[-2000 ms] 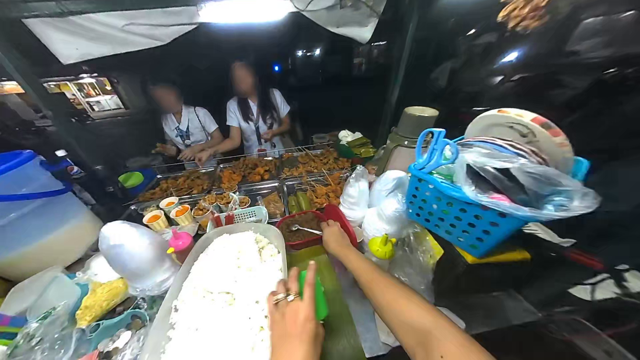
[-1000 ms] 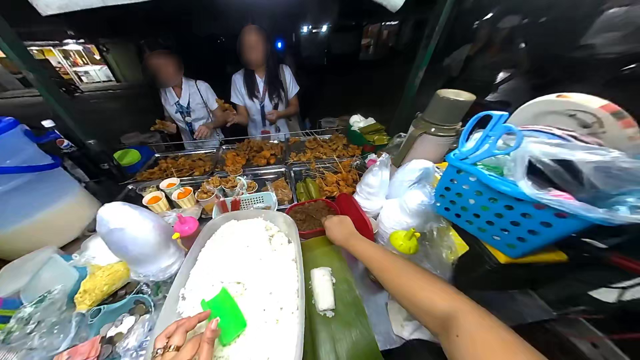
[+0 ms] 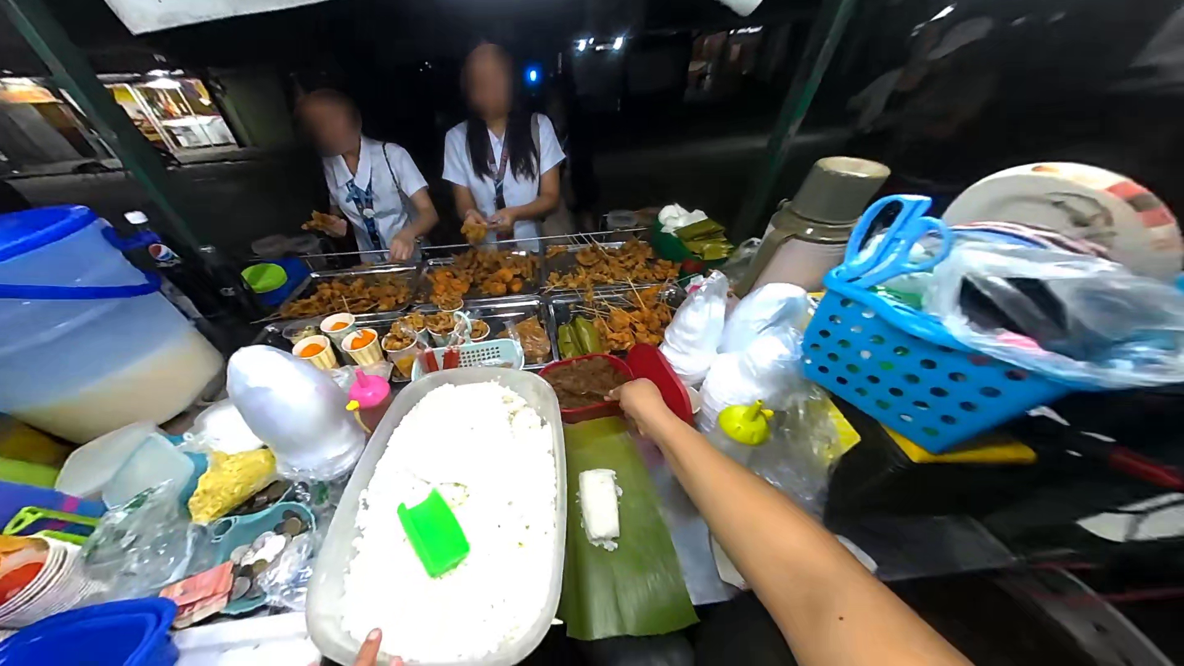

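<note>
My right hand [image 3: 640, 401] is at the right edge of a red container of brown minced filling [image 3: 583, 381], fingers closed around what seems to be a utensil's handle, mostly hidden. My left hand [image 3: 375, 649] shows only fingertips at the near rim of a clear plastic tub [image 3: 558, 555] full of white rice [image 3: 462, 435]; whether it grips the rim is unclear. A green plastic scoop-like mold [image 3: 434, 534] lies on the rice. Right of the tub, a molded block of rice [image 3: 599, 505] rests on a banana leaf [image 3: 634, 578]. The container's red lid [image 3: 661, 377] leans beside my right hand.
Metal trays of fried food [image 3: 486, 276] line the far side, where two people [image 3: 499, 171] stand holding food. A blue basket [image 3: 906, 356] and thermos [image 3: 814, 222] stand right; a lidded bucket [image 3: 92, 324], foil-like bag [image 3: 291, 407] and coins [image 3: 259, 550] are left.
My left hand has let go of the green mold, now lying on the rice, and moved down to the tub's near edge. The rice block came into sight on the leaf after the first frame.
</note>
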